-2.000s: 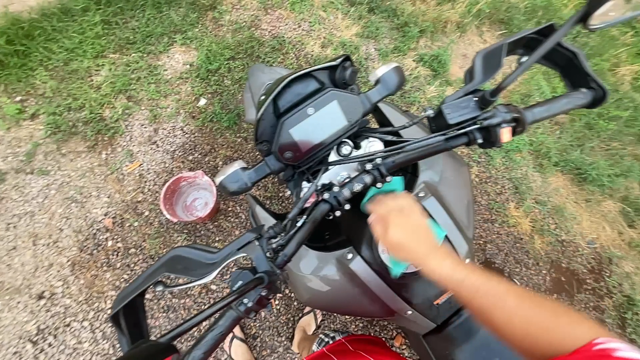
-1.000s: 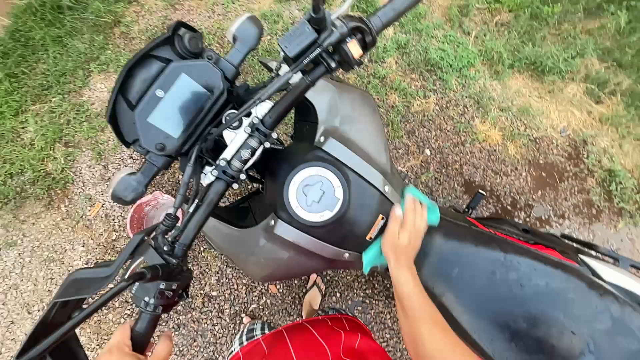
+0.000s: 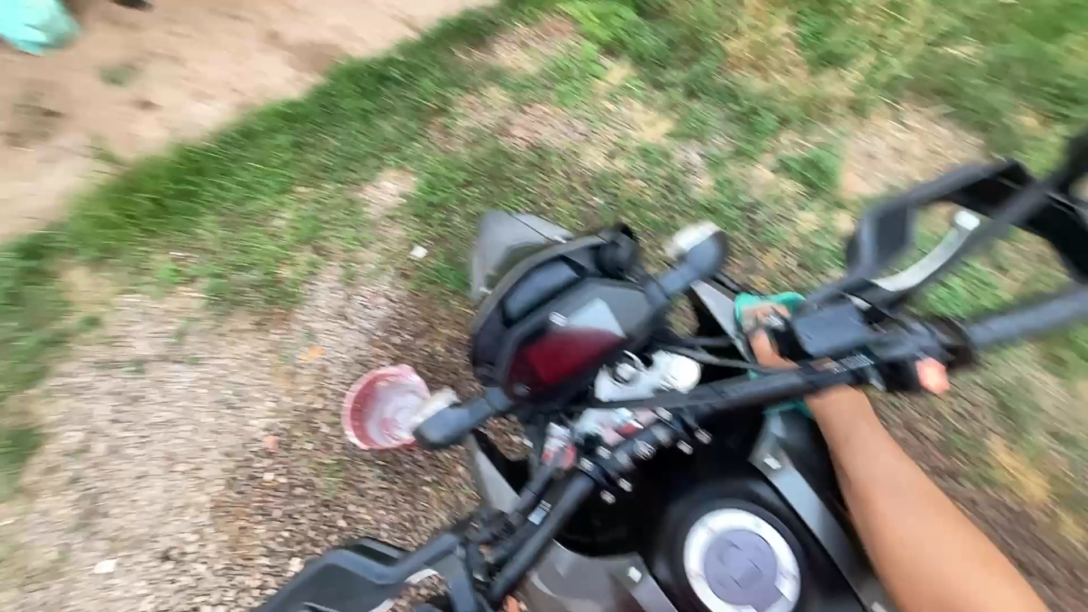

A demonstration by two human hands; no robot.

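My right hand [image 3: 769, 340] reaches past the handlebar [image 3: 731, 387] of a motorcycle, down at the far side of its front fairing. It holds a teal cloth [image 3: 765, 302], partly hidden by the bar and my fingers. Near the wrist, more of the cloth shows below the bar. The instrument display [image 3: 569, 348] is left of the hand, and the round fuel cap [image 3: 741, 561] on the black tank is below it. My left hand is out of view. The picture is blurred.
A red bucket [image 3: 387, 408] with whitish contents stands on the gravel beside the front of the motorcycle. A hand guard [image 3: 952, 221] juts out at the right, another at the bottom left. Turn signals stick out on both sides of the display. Grass and bare soil lie beyond.
My right hand has moved with the cloth from the rear of the tank near the seat to the front fairing. My left hand, at the left grip one second ago, has left the view.
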